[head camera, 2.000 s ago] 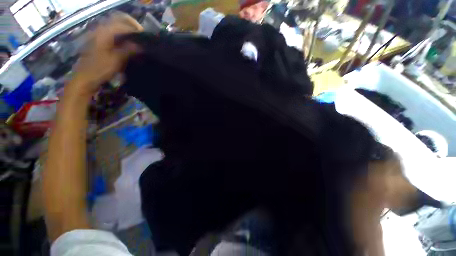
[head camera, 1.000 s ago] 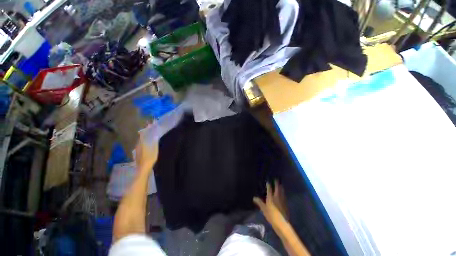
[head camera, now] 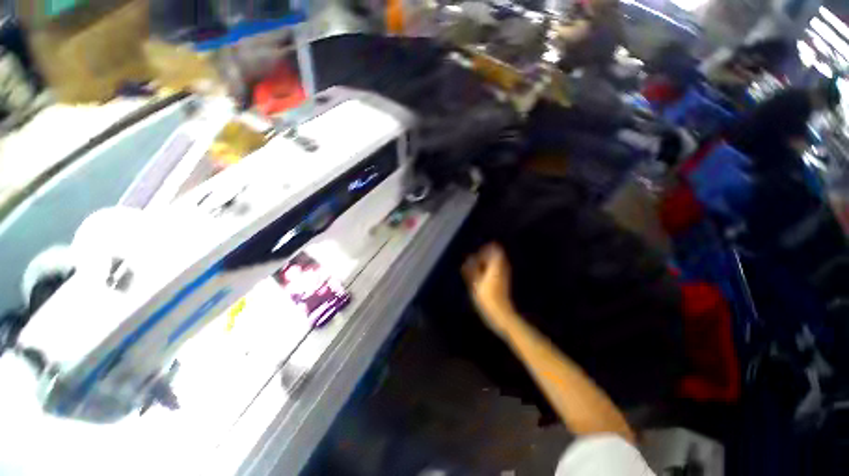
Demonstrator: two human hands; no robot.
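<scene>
My right hand [head camera: 489,277] is blurred, with fingers curled, at the left part of a large black fabric heap [head camera: 586,288] to the right of the table. Whether it grips the cloth cannot be told. My left hand is out of the picture. The long white sewing machine [head camera: 307,149] with a blue stripe and a black glossy panel stands on the left. A smartphone [head camera: 315,288] with a bright pink-purple screen lies on the white machine bed [head camera: 265,349].
The table's front edge [head camera: 372,339] runs diagonally between machine and heap. A pale blue trough [head camera: 74,191] and white round cones [head camera: 47,270] are behind the machine. Red cloth [head camera: 707,339] lies right of the heap. Small coloured bits [head camera: 402,219] lie at the bed's far end.
The view has swung right to the machine and the black heap. The black piece held up, then spread over my lap, no longer shows there. My left hand has left the picture.
</scene>
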